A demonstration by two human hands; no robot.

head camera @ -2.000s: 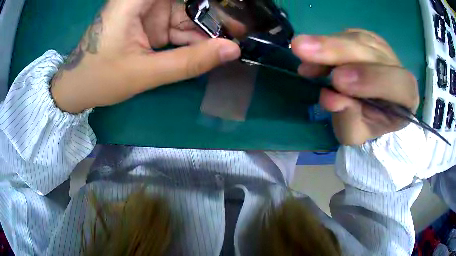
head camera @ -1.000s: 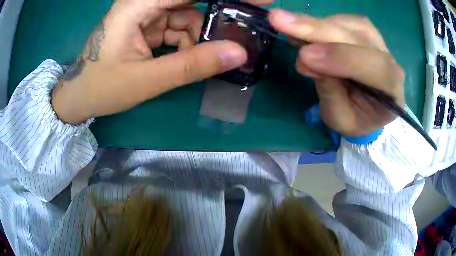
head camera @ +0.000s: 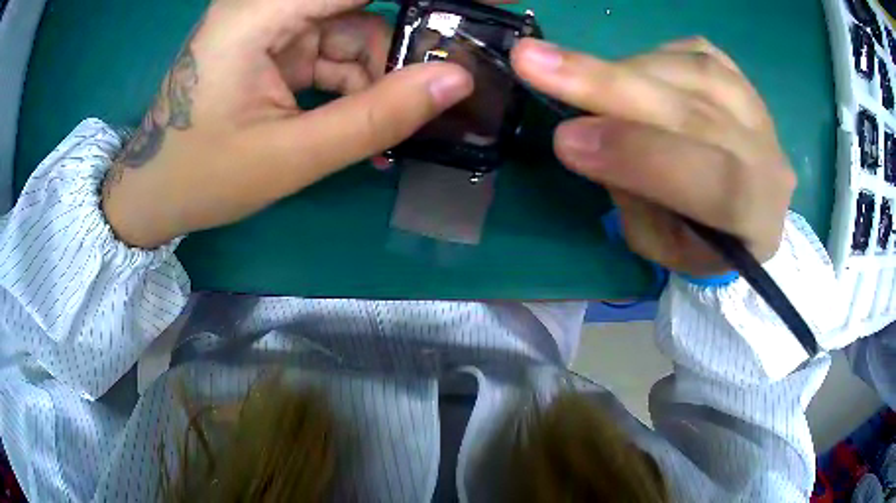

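My left hand (head camera: pixel 295 118) holds a black rounded-rectangular device housing (head camera: pixel 481 108) at the top middle, with the thumb lying across its dark inner face. A small bright part shows near its upper left. My right hand (head camera: pixel 668 147) holds dark tweezers (head camera: pixel 761 285) like a pen, with the rear end pointing down and right. The thin tip reaches over the upper part of the housing. Whether the tip touches it I cannot tell. A flat grey-brown rectangle (head camera: pixel 442 204) with a clear film edge lies on the mat below the housing.
A green mat (head camera: pixel 324 260) covers the bench. A white tray (head camera: pixel 845 177) with rows of black parts stands along the right edge. A blue strap (head camera: pixel 709 280) is on my right wrist. A pale curved edge (head camera: pixel 18 88) runs along the far left.
The housing has turned from a steep tilt so that its inner face shows more squarely. My right hand has moved left, and the tweezers' rear end has swung downward.
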